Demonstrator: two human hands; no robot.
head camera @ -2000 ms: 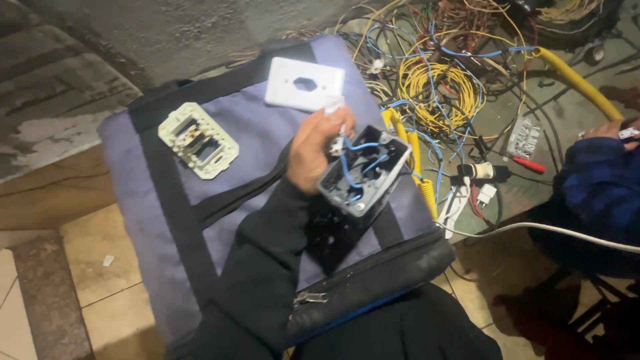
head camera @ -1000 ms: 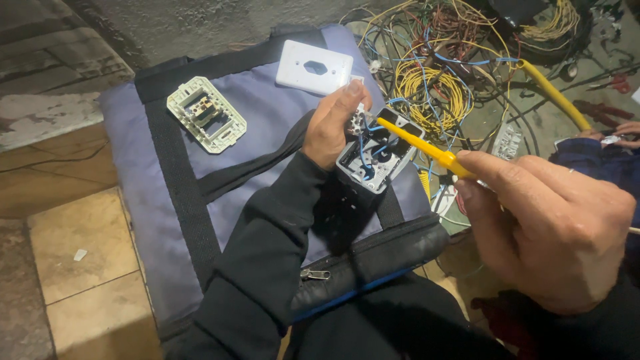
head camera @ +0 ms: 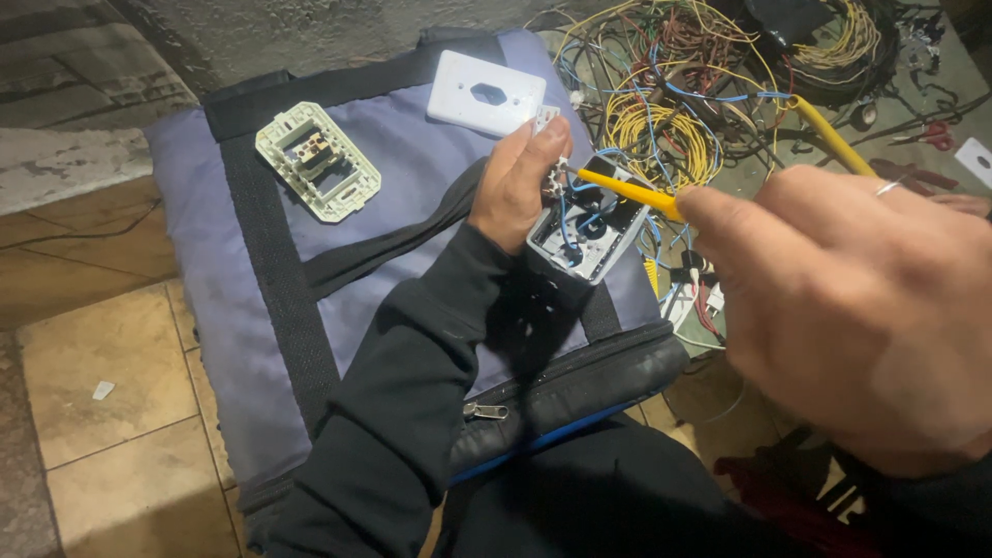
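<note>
My left hand point(head camera: 519, 182) grips a small white socket module point(head camera: 546, 116) with blue wires at its terminals. Just below, a grey electrical box point(head camera: 590, 267) stands on a lilac padded bag, blue wires running inside it. In my right hand point(head camera: 845, 294) is a yellow screwdriver point(head camera: 628, 190), its tip against the module's terminals. A white wall plate point(head camera: 487, 93) with a hexagonal opening lies behind my left hand. Left of it rests a cream mounting frame point(head camera: 319, 163) with brass-coloured contacts in its middle. The screwdriver's handle is mostly hidden by my right hand.
The lilac bag point(head camera: 395, 128) has black straps and a zip point(head camera: 487, 411). Coiled yellow wire point(head camera: 659, 139), tangled cables and a yellow conduit point(head camera: 833, 136) lie at the back right. Red-handled scissors point(head camera: 934, 138) are farther right, near part of another person's hand point(head camera: 961, 203).
My right hand, out of view two seconds ago, has come in from the right with the yellow screwdriver. My left hand still holds the module beside the box.
</note>
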